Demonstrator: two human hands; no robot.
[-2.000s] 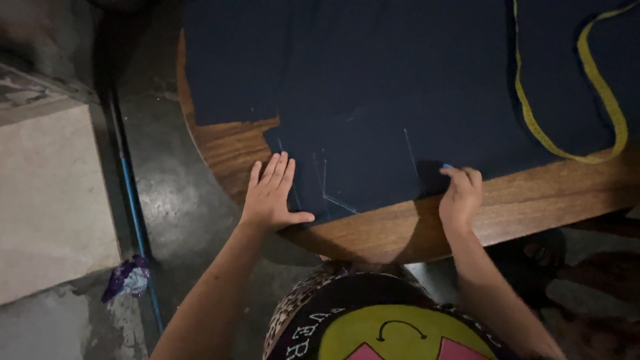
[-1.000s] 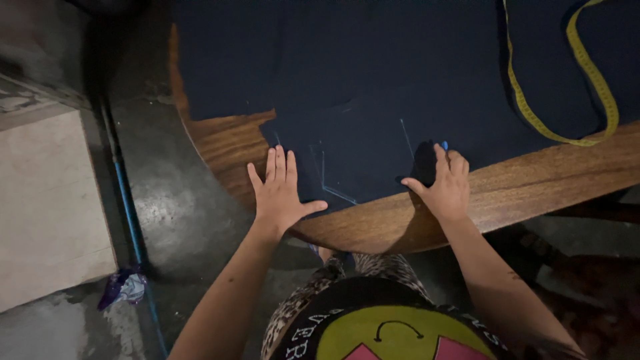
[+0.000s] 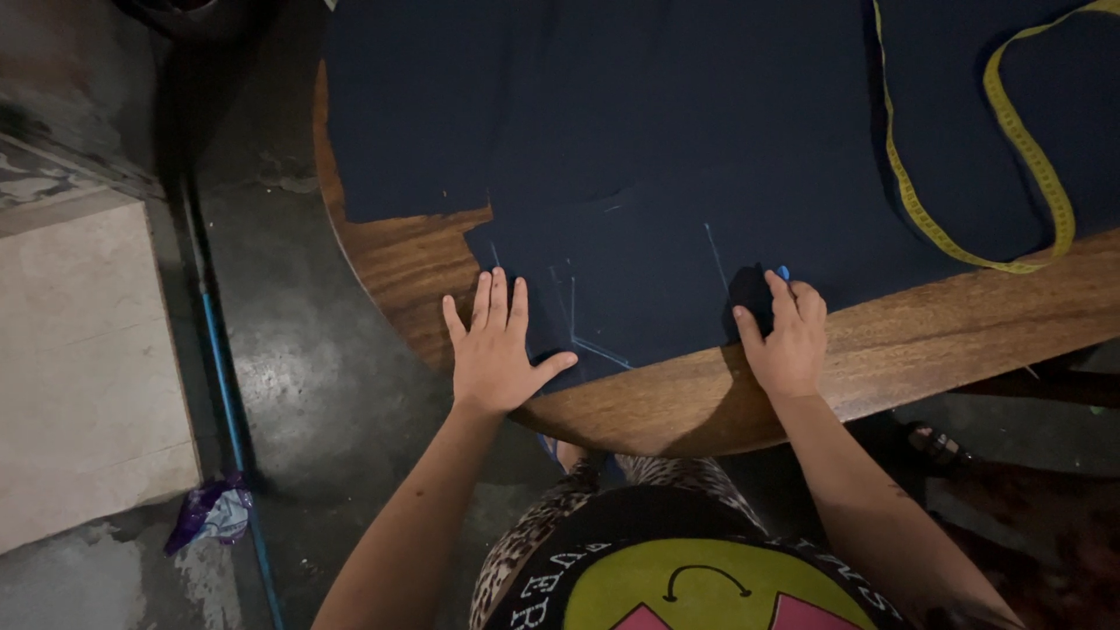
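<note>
Dark navy fabric (image 3: 630,157) lies over the wooden table (image 3: 927,332), with thin pale chalk lines drawn near its front edge. My left hand (image 3: 497,350) rests flat with fingers spread, partly on the cloth's left front corner and partly on bare wood. At the right, my right hand (image 3: 787,332) holds a small blue piece, likely tailor's chalk (image 3: 783,273), by the fingers, its thumb on the cloth near the front edge. A yellow measuring tape (image 3: 919,214) curves over the fabric beyond that hand.
The table's rounded left edge borders a dark floor (image 3: 306,350). On that floor are a blue pole (image 3: 226,385) and a crumpled purple wrapper (image 3: 214,514). A pale tiled surface (image 3: 87,367) lies farther left. Another person's sandalled foot (image 3: 936,442) shows below the table at right.
My right thumb, tucked near the fingers two seconds ago, is now spread out to the left on the cloth. My left hand stays at the fabric's left corner.
</note>
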